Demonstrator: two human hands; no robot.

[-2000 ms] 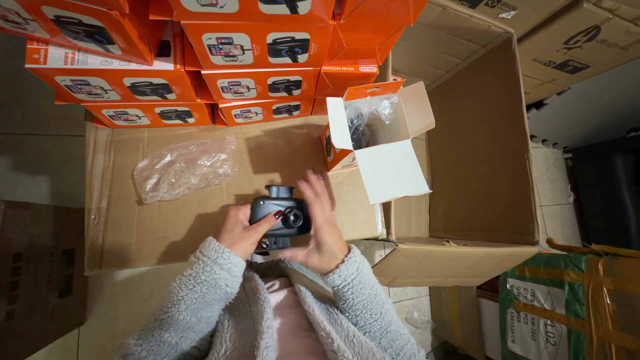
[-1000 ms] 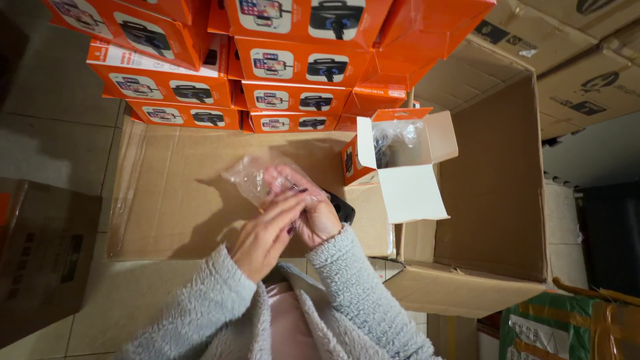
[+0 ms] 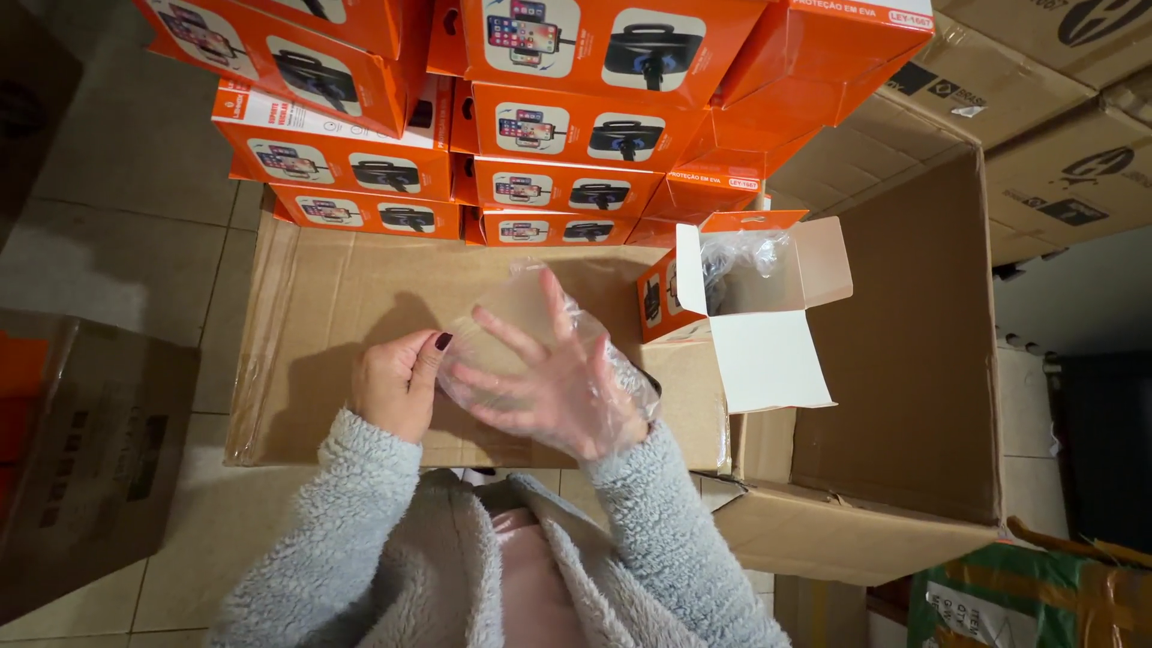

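Observation:
My left hand pinches the edge of a clear plastic bag between thumb and finger. My right hand is inside the bag, its fingers spread apart, with the film stretched over them. Behind my right wrist a small dark edge shows; the rest of that object is hidden. To the right of the bag stands an orange and white product box with its flaps open. Clear plastic wrapping and something dark lie inside that box. Both hands are over a brown cardboard surface.
Stacked orange phone-holder boxes line the back of the cardboard surface. A large open cardboard carton stands at the right, with more cartons behind it. Another carton is at the left, and a green taped parcel at the lower right.
The black device held two seconds ago is no longer in my hands. The plastic bag, earlier lying at the left, was gathered between both hands; now it is spread open around my right hand.

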